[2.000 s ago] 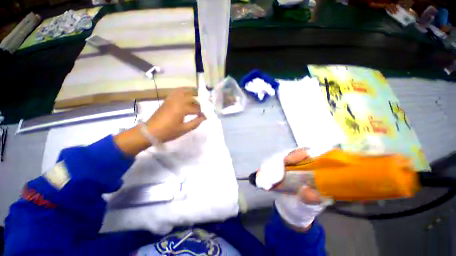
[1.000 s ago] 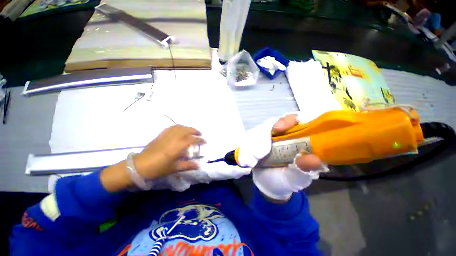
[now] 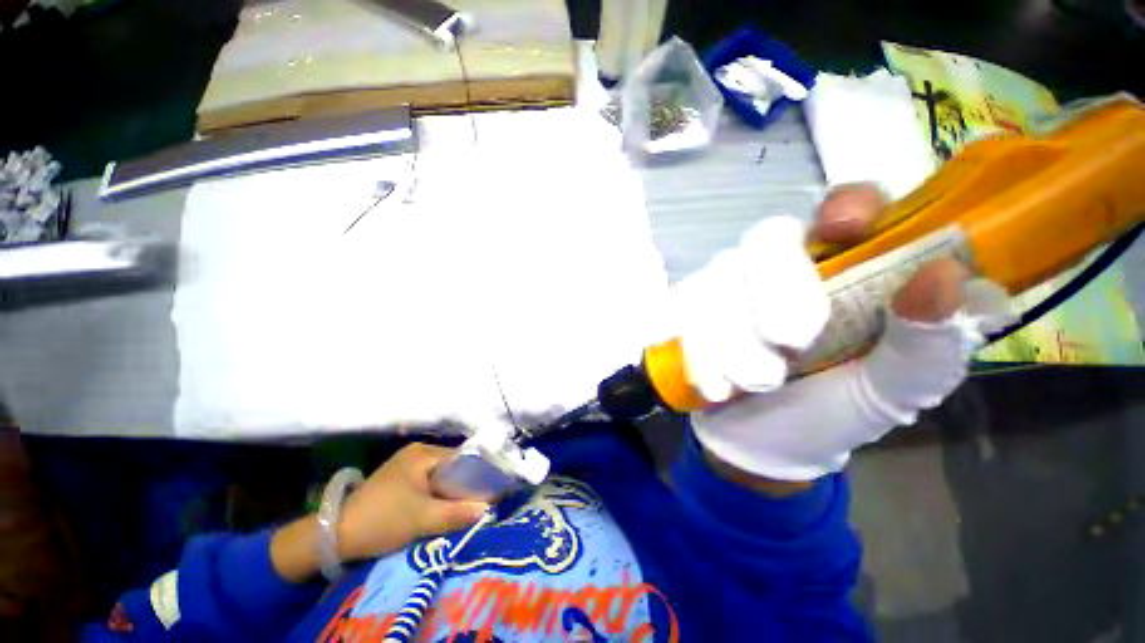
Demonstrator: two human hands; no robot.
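Observation:
My left hand (image 3: 399,502), bare with a pale bracelet, grips the end of a light bar (image 3: 467,475) near my body, beyond the padding's near edge. A white end cap (image 3: 521,462) sits at that end, and a thin lead wire rises from it. My right hand (image 3: 804,320), in a white glove with bare fingertips, holds the orange electric screwdriver (image 3: 1055,189). Its dark bit points down-left and meets or nearly meets the end cap; contact cannot be told. Most of the held bar is hidden.
White padding (image 3: 414,302) lies ahead. Another bar (image 3: 264,151) lies at its far left edge, below a foam-topped board (image 3: 389,63). A blurred bar end (image 3: 75,258) shows at left. The screw container (image 3: 668,111), blue parts tray (image 3: 760,78) and white folded sheet (image 3: 873,126) stand at back right.
My left hand has drawn the bar end down towards my body and turned it. The screwdriver has tilted, its bit now at the end cap. A blurred bar end has appeared at left.

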